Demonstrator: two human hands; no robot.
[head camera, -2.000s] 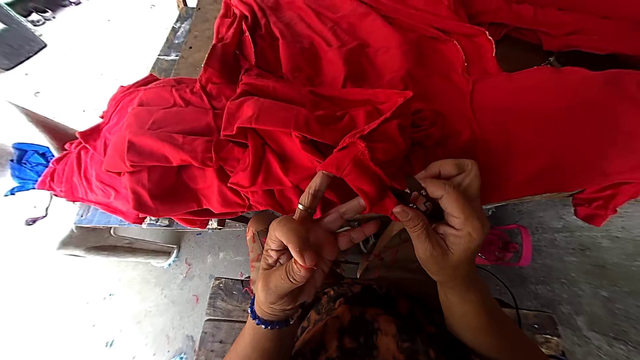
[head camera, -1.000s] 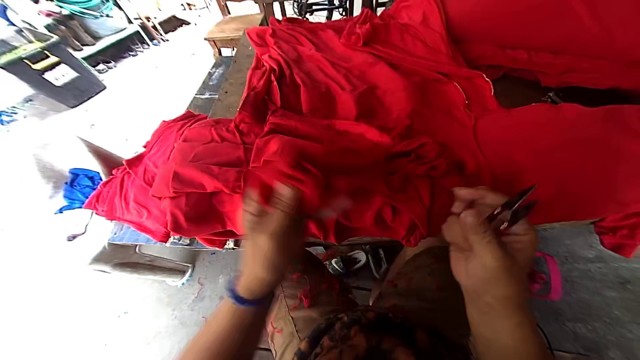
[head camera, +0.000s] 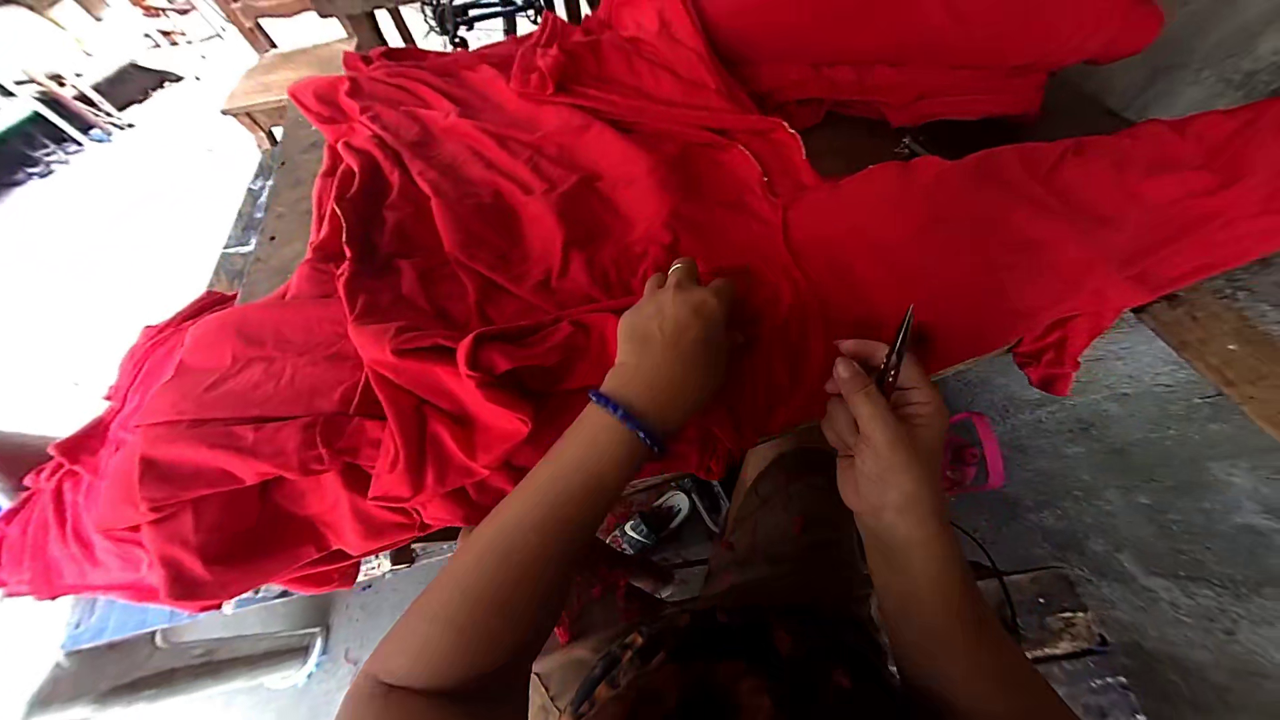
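Note:
Red cloth (head camera: 480, 200) lies bunched and draped over a wooden table (head camera: 290, 200), with a flatter length of it running off to the right. My left hand (head camera: 675, 345), with a ring and a blue beaded bracelet (head camera: 625, 420), presses or grips the cloth near the middle; its fingertips are partly hidden, so its hold is unclear. In my right hand (head camera: 885, 430) is a small pointed tool, probably thread snips (head camera: 897, 350), tip upward, just over the near edge of the cloth.
A wooden chair (head camera: 285, 80) stands at the upper left. A pink object (head camera: 975, 452) is on the concrete floor at the right, with a dark cable (head camera: 990, 570) nearby. Below the table's near edge are sandals (head camera: 650, 525). A wooden plank (head camera: 1215, 345) shows at the right.
Two seconds ago both hands were together at the cloth's near edge. My left hand has moved away from my body, onto the middle of the cloth. My right hand still holds the tool.

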